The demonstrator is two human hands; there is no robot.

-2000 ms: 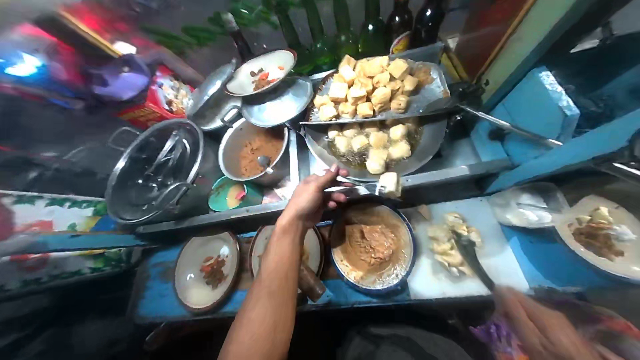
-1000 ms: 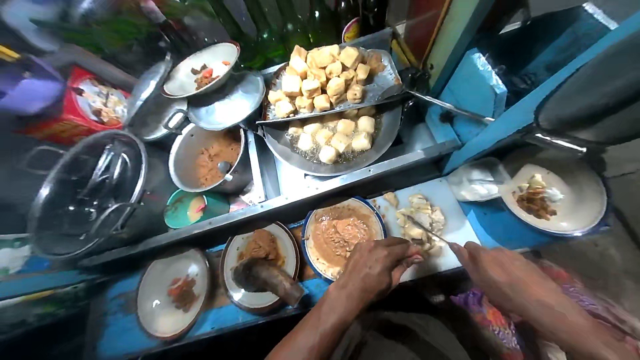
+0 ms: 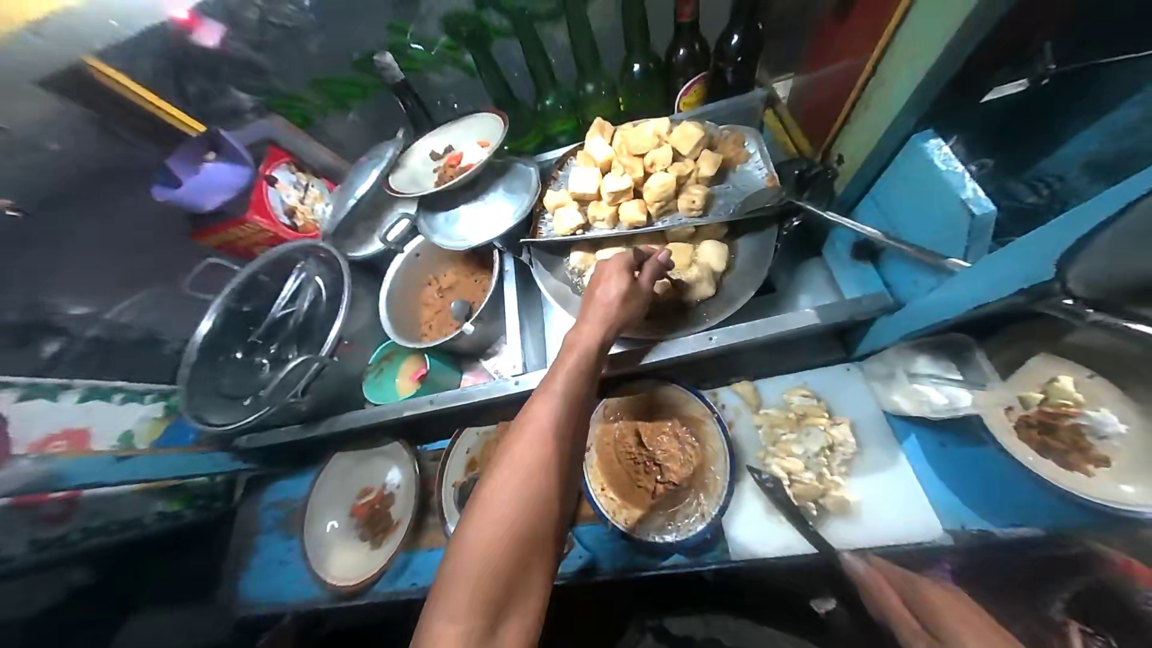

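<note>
My left hand (image 3: 625, 292) reaches over the near side of a wok (image 3: 747, 288) of frying tofu cubes, its fingers bent; whether it holds something is unclear. Above the wok's far part rests a metal tray (image 3: 742, 193) piled with fried tofu (image 3: 661, 184). My right hand (image 3: 909, 594), low at the right, grips a knife (image 3: 792, 513), whose tip lies over the near left part of a white cutting board (image 3: 882, 522). Pale cut pieces (image 3: 805, 445) lie on the board. Left of it stands a blue-rimmed bowl (image 3: 723, 490) of brown paste (image 3: 652, 459). My left forearm partly hides another plate (image 3: 450, 463).
A pot (image 3: 387, 310) of brown sauce, a green cup (image 3: 378, 382) and a large pot (image 3: 189, 378) stand left of the wok. A plate (image 3: 315, 531) sits front left, another plate (image 3: 1116, 477) at the right beside a plastic bag (image 3: 931, 378). Glass bottles (image 3: 641, 76) line the back.
My left hand has moved from beside the cutting board to over the wok. A second before that, it held a tofu piece near the wok's edge. My right hand still has the knife.
</note>
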